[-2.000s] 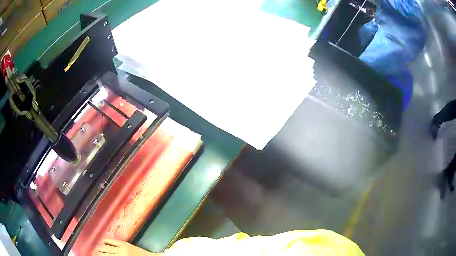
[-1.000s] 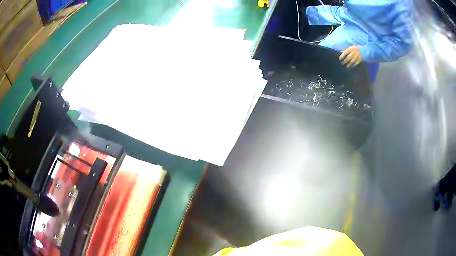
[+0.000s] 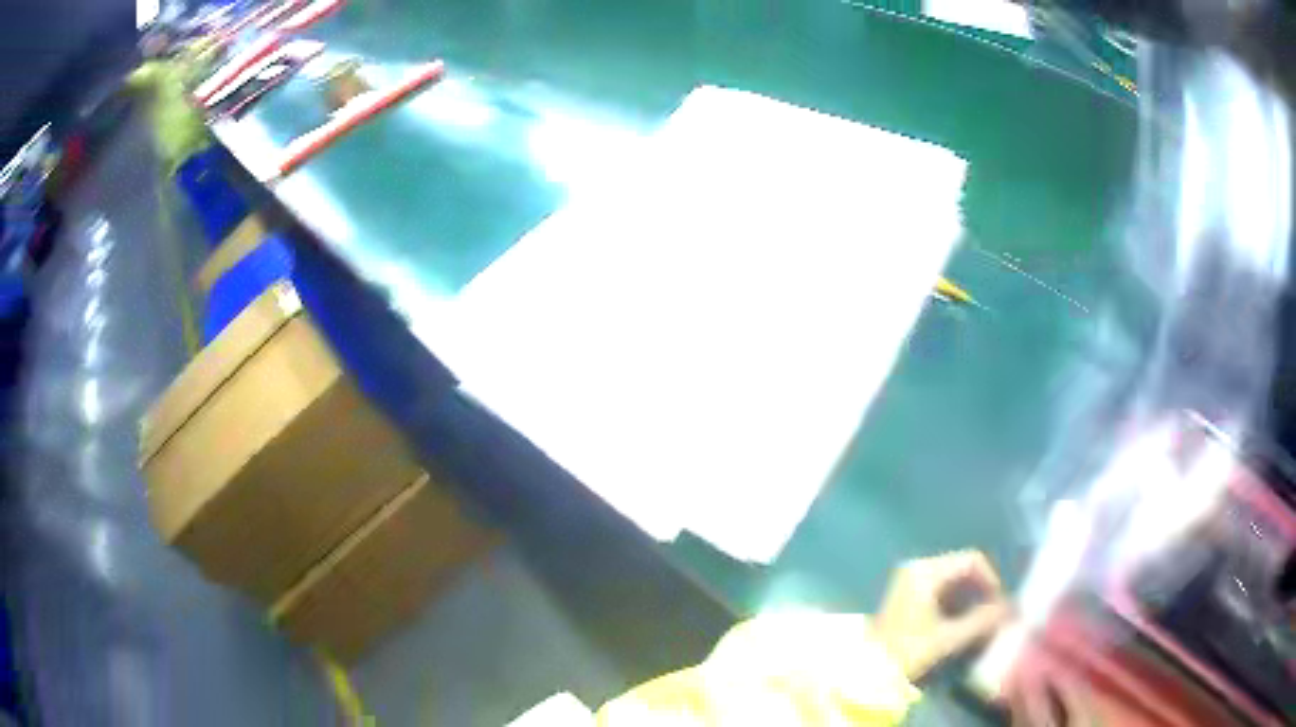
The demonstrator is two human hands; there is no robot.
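Observation:
The fixture with its red base pad [image 3: 1123, 675] is at the lower right, blurred and cut off by the frame edge. My left hand [image 3: 945, 611], bare in a yellow sleeve, is at the pad's left edge, fingers curled, beside a pale strip. Blur hides whether it grips anything. A skin-toned patch at the bottom edge over the pad may be part of my right hand [image 3: 1049, 699]; its fingers are unclear. A large stack of white sheets [image 3: 725, 313] with stepped edges lies left of the fixture.
The sheets lie on a green bench mat [image 3: 910, 426]. A small yellow tool [image 3: 952, 291] is beside the stack. A red rod [image 3: 363, 118] lies farther along. Brown cartons [image 3: 284, 455] and a blue liner [image 3: 252, 284] stand beside the bench; a person in yellow-green [image 3: 174, 114] is at the upper left.
The view has swung left from the right-hand stack and black bins to the left-hand stack and cartons. The fixture now shows at the lower right. My left hand has come into view.

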